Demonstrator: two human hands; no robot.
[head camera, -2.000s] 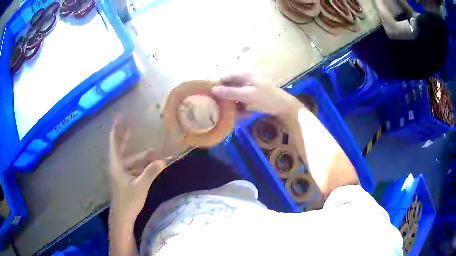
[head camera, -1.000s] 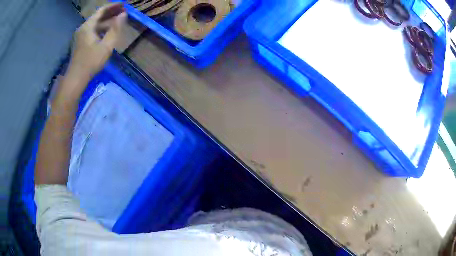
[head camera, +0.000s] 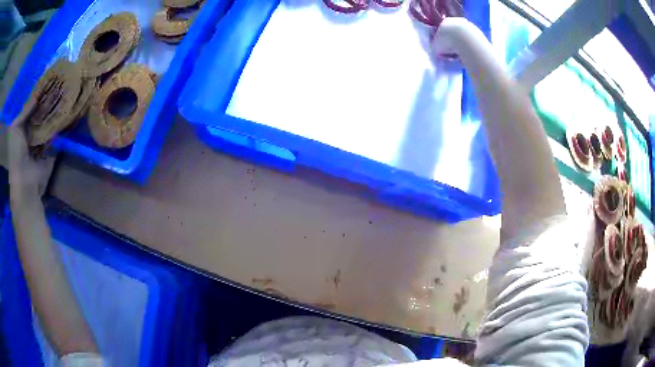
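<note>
Tan ring discs (head camera: 121, 134) lie in the blue left tray (head camera: 136, 166). My left hand (head camera: 29, 161) is at this tray's near left corner, at the far left of the picture. Its fingers are around the edge of a tilted tan disc (head camera: 52, 100) that leans over the rim. Dark-red rings (head camera: 347, 5) lie at the far side of the larger, white-bottomed tray (head camera: 345, 166). My right hand (head camera: 454, 36) is on the red rings at that tray's far right, palm down. Its fingertips are hidden, so its grip cannot be told.
The worn brown bench (head camera: 302, 236) runs in front of both trays, with its edge along my lap. A blue crate (head camera: 154, 287) with a pale sheet is below the edge at left. Piles of tan-and-red rings (head camera: 614, 251) stand at the far right.
The view has swung so both trays show in front. My left hand has come onto the tan discs. My right hand, out of view one second ago, is now at the red rings.
</note>
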